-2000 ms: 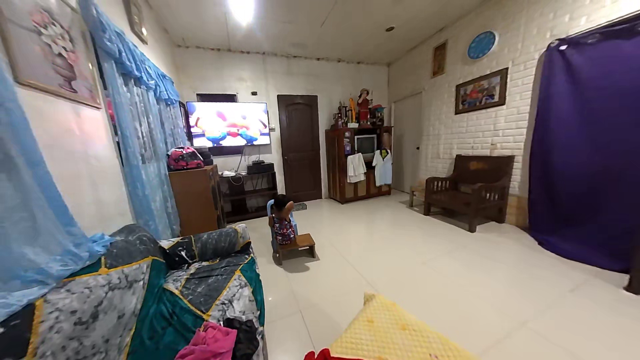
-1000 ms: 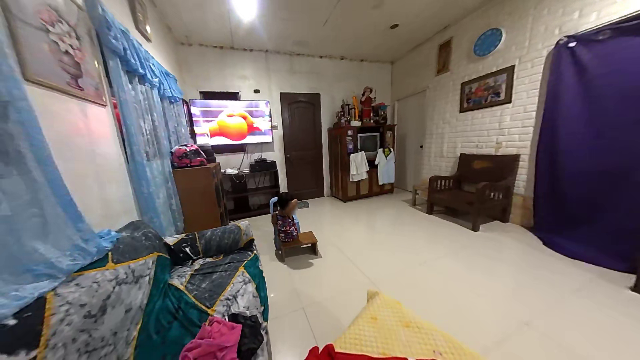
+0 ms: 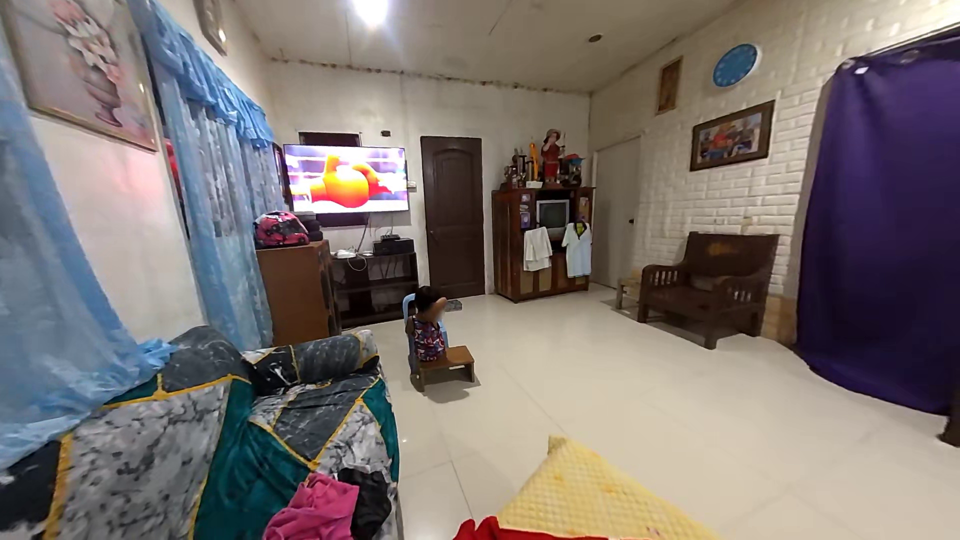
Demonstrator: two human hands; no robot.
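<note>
Neither my left hand nor my right hand is in view. At the bottom edge lies a yellow quilted cloth (image 3: 600,499), with a red cloth (image 3: 517,529) against its lower edge. To the left, a pink cloth (image 3: 319,510) and a black cloth (image 3: 366,495) rest on the front of a sofa with a patterned cover (image 3: 150,442). What lies below the frame's edge is hidden.
A small person (image 3: 428,330) sits on a low seat beside a small wooden stool (image 3: 448,358) on the tiled floor. A wooden armchair (image 3: 705,289) stands at the right, near a purple curtain (image 3: 885,240). A wooden cabinet (image 3: 510,255) and a lit television (image 3: 345,178) are at the back.
The picture on the television has changed from the oldest frame. More of the red cloth shows than in the oldest frame.
</note>
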